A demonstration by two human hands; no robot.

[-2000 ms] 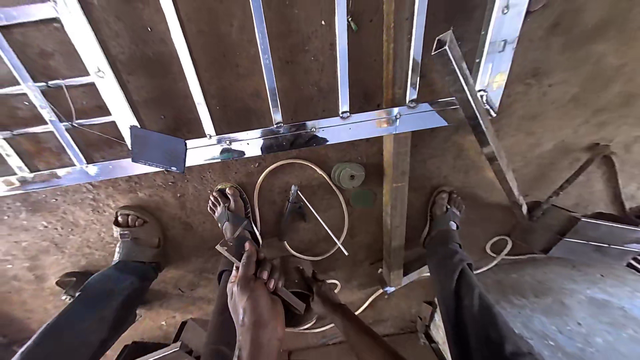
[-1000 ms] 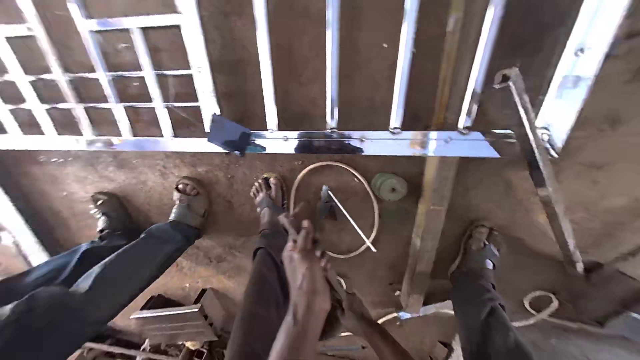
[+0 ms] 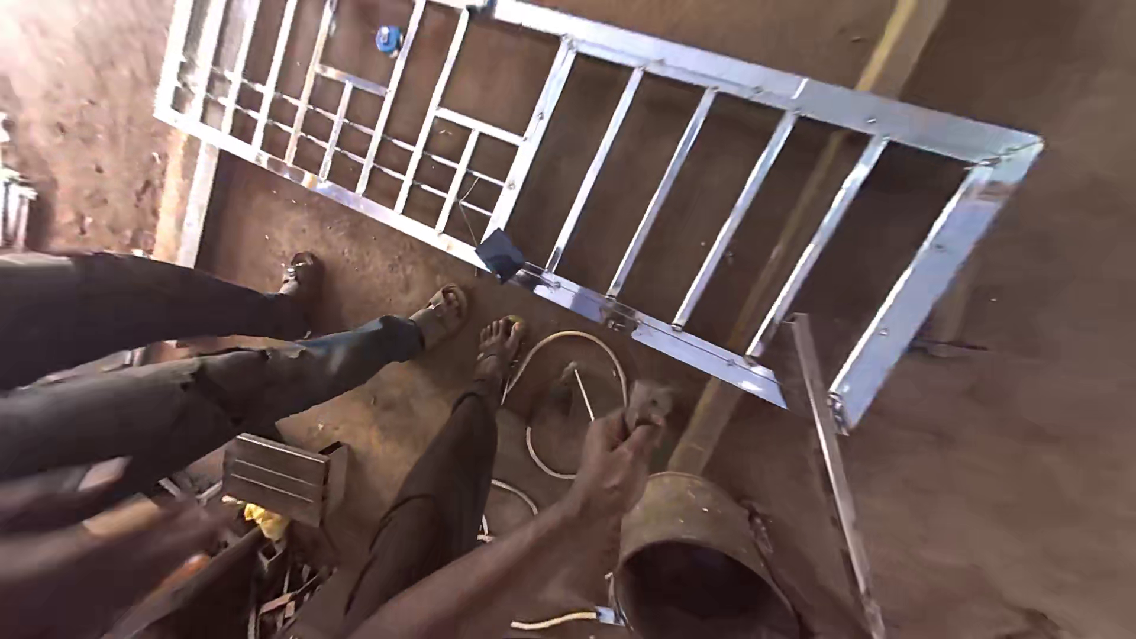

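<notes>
My left hand [image 3: 621, 457] reaches in from the bottom, its fingers closed around a small grey object [image 3: 652, 401], too blurred to name exactly. My right hand does not show. Just below and right of the left hand is a rusty metal cylinder [image 3: 679, 515] with its dark open end facing down the view. A pale cable [image 3: 612, 351] lies looped on the ground past the hand, with a thin light rod [image 3: 584, 393] inside the loop. Beyond it lies a shiny metal barred frame [image 3: 692, 351], with a dark plate [image 3: 500, 255] on its near rail.
A co-worker's legs [image 3: 222, 382] and a blurred hand [image 3: 115, 568] are at the left. Grooved metal pieces [image 3: 275, 479] and scrap lie at lower left. A metal bar [image 3: 830, 461] slants at right. A long beam [image 3: 710, 417] runs under the barred frame.
The view has swung, bringing in more of the barred frame. My right hand, near my left before, is out of sight. The rusty cylinder and a co-worker's blurred hand now show.
</notes>
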